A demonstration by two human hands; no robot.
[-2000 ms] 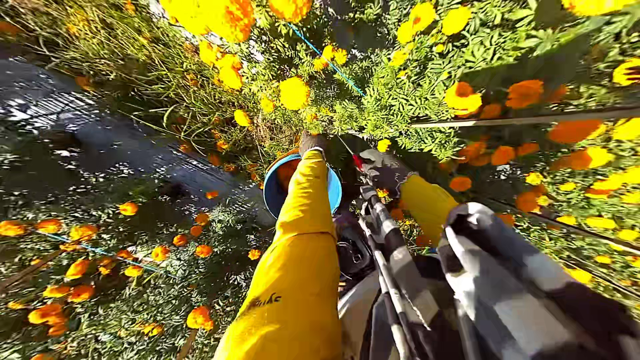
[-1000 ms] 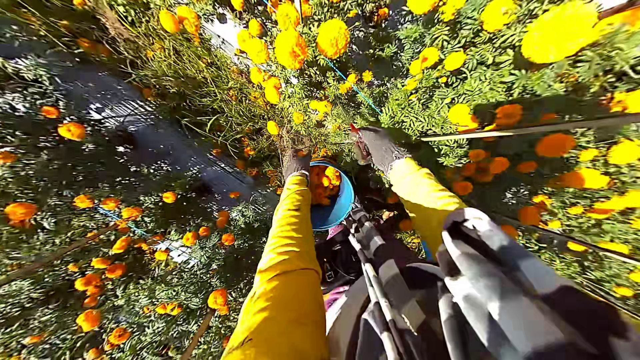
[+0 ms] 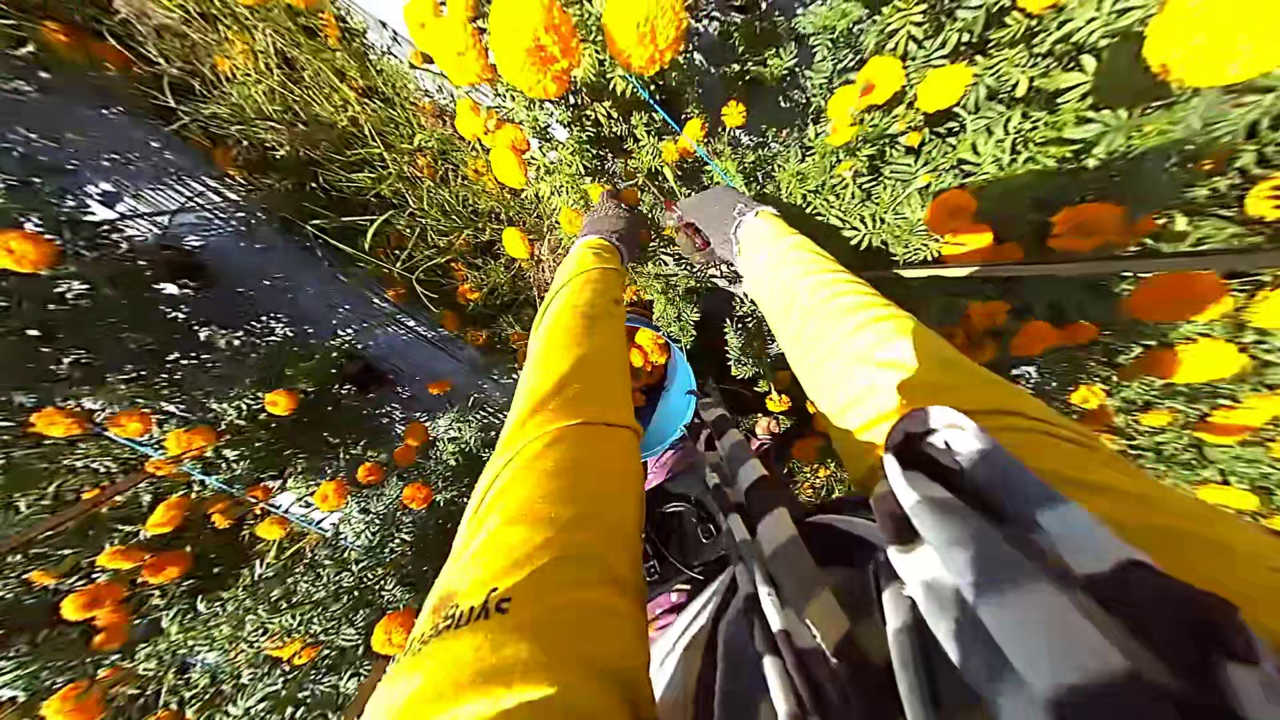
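Both of my hands wear dark gloves and reach into the marigold plants ahead of me. My left hand point(image 3: 614, 225) is among the stems beside some small orange blooms; its fingers are blurred and I cannot tell what they hold. Just to its right, my right hand point(image 3: 712, 222) is closed around a small tool with red on it, probably hand pruners, mostly hidden by the glove. Below the hands and partly behind my left forearm is a blue bucket point(image 3: 680, 400) with picked marigold heads point(image 3: 648, 350) inside.
A blue string point(image 3: 665, 115) runs through the plants ahead, and another point(image 3: 215, 485) crosses at lower left. A thin pole point(image 3: 1080, 266) lies across the right side. Dark plastic ground cover point(image 3: 260, 260) shows at left. A patterned cloth point(image 3: 1020, 560) hangs before me.
My two hands have moved forward, away from the bucket and into the plants. A second ago my left hand was beside the bucket's rim.
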